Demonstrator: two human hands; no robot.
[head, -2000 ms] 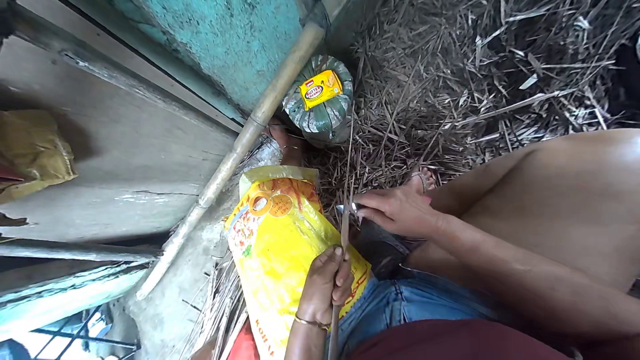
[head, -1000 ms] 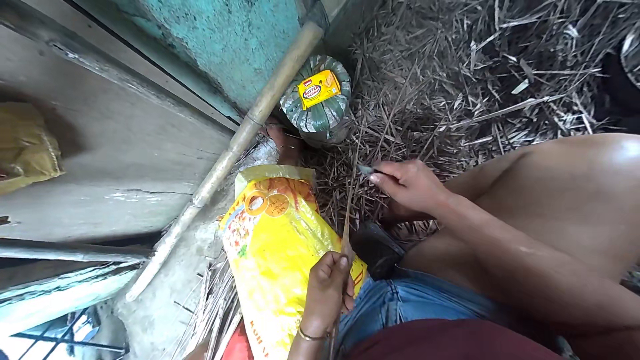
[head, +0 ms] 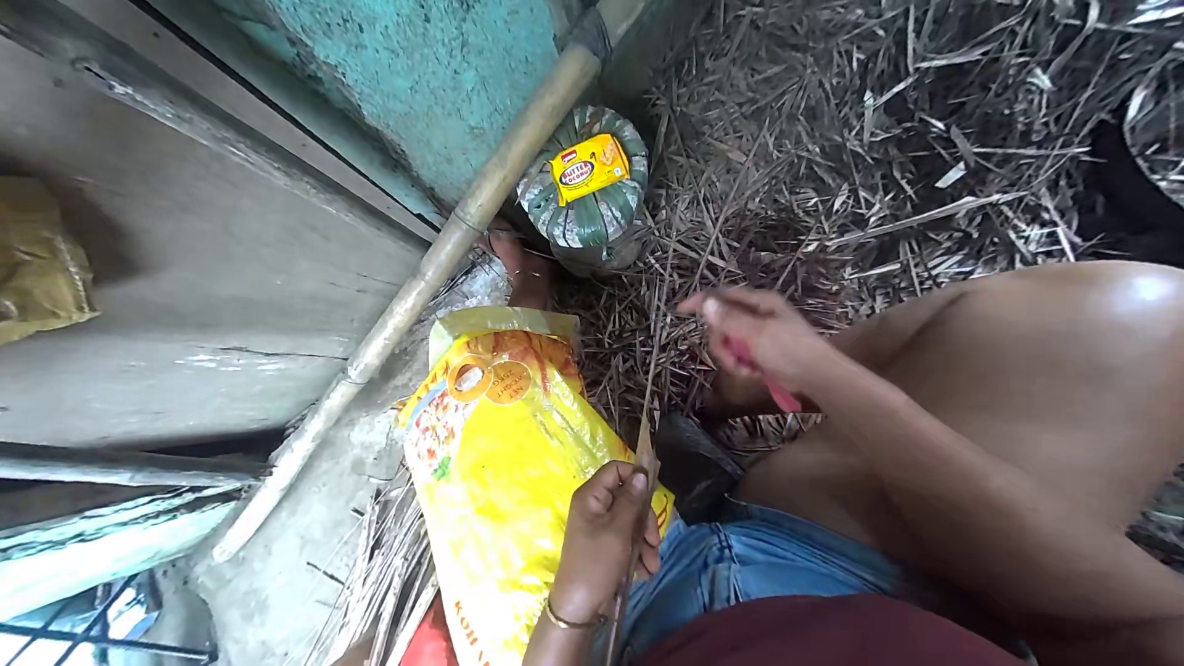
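A long thin dried leaf strip is pinched between the thumb and fingers of my left hand, low in the middle of the view. The strip narrows towards the top and runs down past my wrist. My right hand, blurred, is up and to the right of it, closed around a tool with a red handle; its blade is hard to make out. A gap separates my right hand from the strip. Under my left forearm a yellow printed plastic sack lies over my leg.
A wrapped biscuit packet rests on a round, strapped container. A bamboo pole slants along the left beside the wall. Dry leaf scraps cover the ground ahead, and a bundle of strips lies left of the sack.
My right hand was at the strip near my left hand two seconds ago, then moved up and away from it. My left hand still holds the strip.
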